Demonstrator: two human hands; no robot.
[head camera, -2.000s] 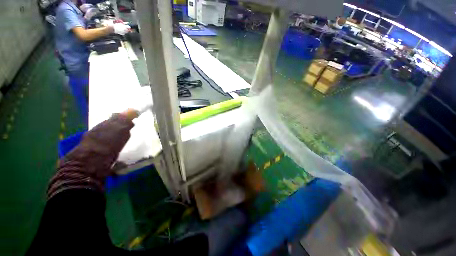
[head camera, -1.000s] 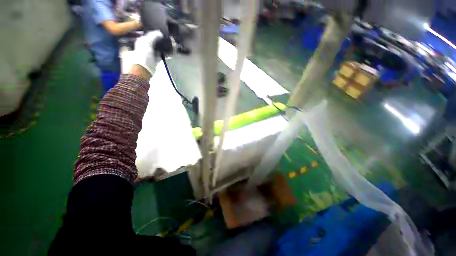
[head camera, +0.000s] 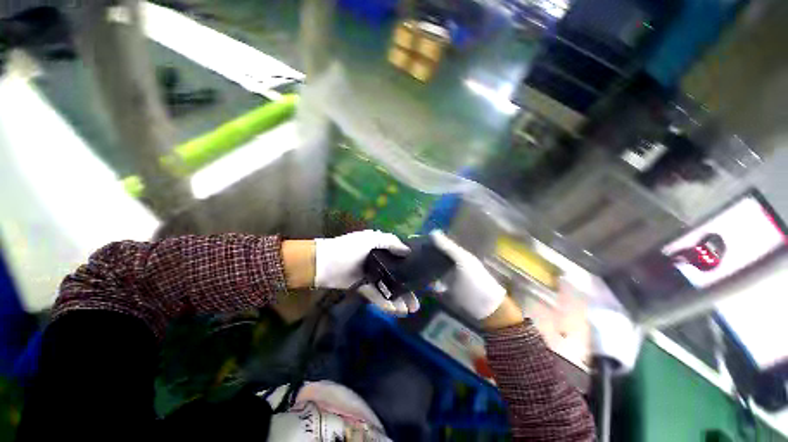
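A black power adapter (head camera: 409, 264) is held between my two hands in the middle of the view. My left hand (head camera: 359, 263), in a white glove, grips its left end. My right hand (head camera: 471, 280), also in a white glove, holds its right end. A thin black cable hangs down and left from below my left hand. The view is blurred, so the exact finger positions are partly unclear.
The conveyor's white ledge (head camera: 65, 164) and green edge (head camera: 229, 134) lie at left, with a blurred post. Translucent film (head camera: 397, 155) hangs beyond my hands. A lit screen (head camera: 730, 246) and a barcode scanner with red lights (head camera: 707, 252) are at right.
My view has turned to the right. My left hand has come from the conveyor ledge to the middle with the adapter. My right hand has come into view and holds it too.
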